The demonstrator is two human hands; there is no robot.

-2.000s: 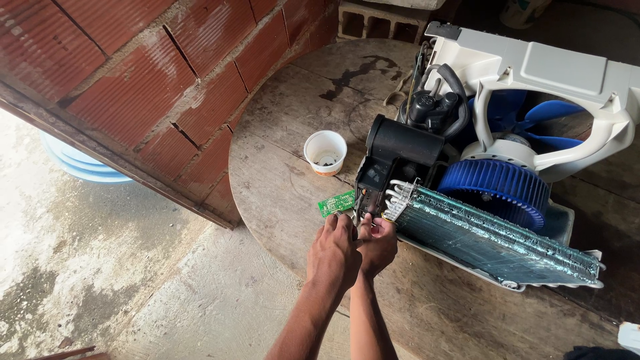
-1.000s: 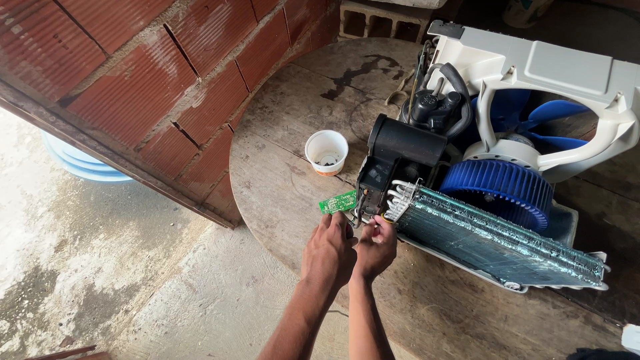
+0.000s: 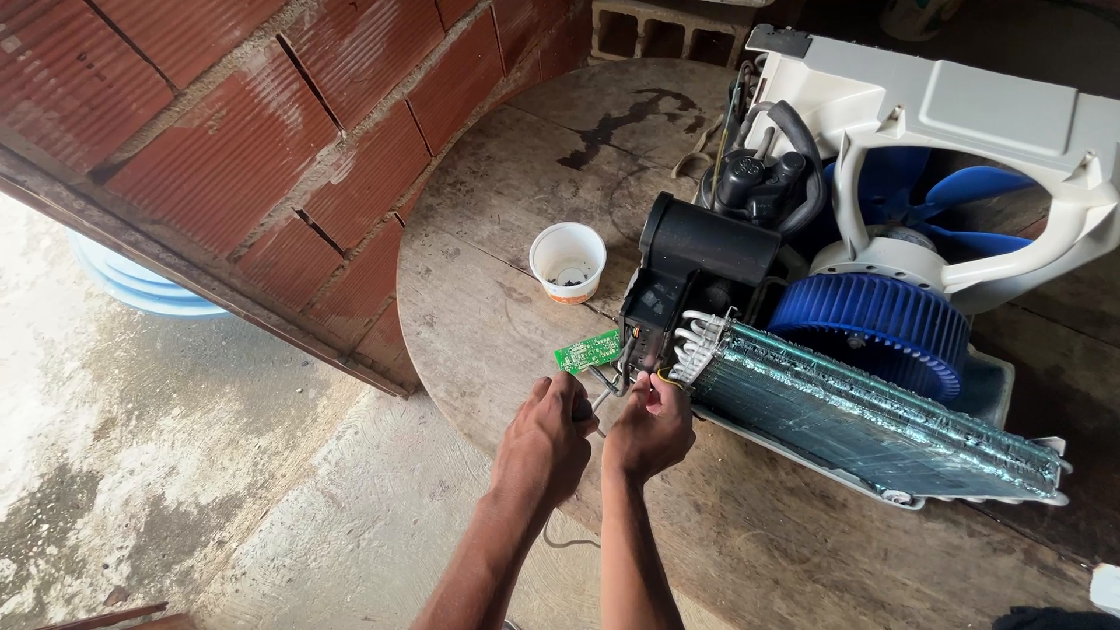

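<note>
My left hand (image 3: 544,442) is closed around the dark handle of a tool, perhaps a screwdriver (image 3: 582,409), whose shaft points up and right. Close by on the right, my right hand (image 3: 649,424) pinches something at the lower edge of the black control housing (image 3: 652,324); a thin yellow wire (image 3: 669,378) runs at its fingertips. A green circuit board (image 3: 588,352) lies just above my left hand, beside the housing. Right of my hands is the finned coil (image 3: 866,411) of an opened air conditioner, with a blue blower wheel (image 3: 875,332) behind it.
A white plastic cup (image 3: 567,262) with small dark bits inside stands on the round wooden table (image 3: 472,262). The white fan frame (image 3: 997,105) and the black compressor parts (image 3: 744,175) fill the right side. A brick wall (image 3: 236,149) borders the table at the left.
My left hand has moved back, down and left from the housing, and the tool's handle now shows in it. My right hand remains at the housing's lower edge.
</note>
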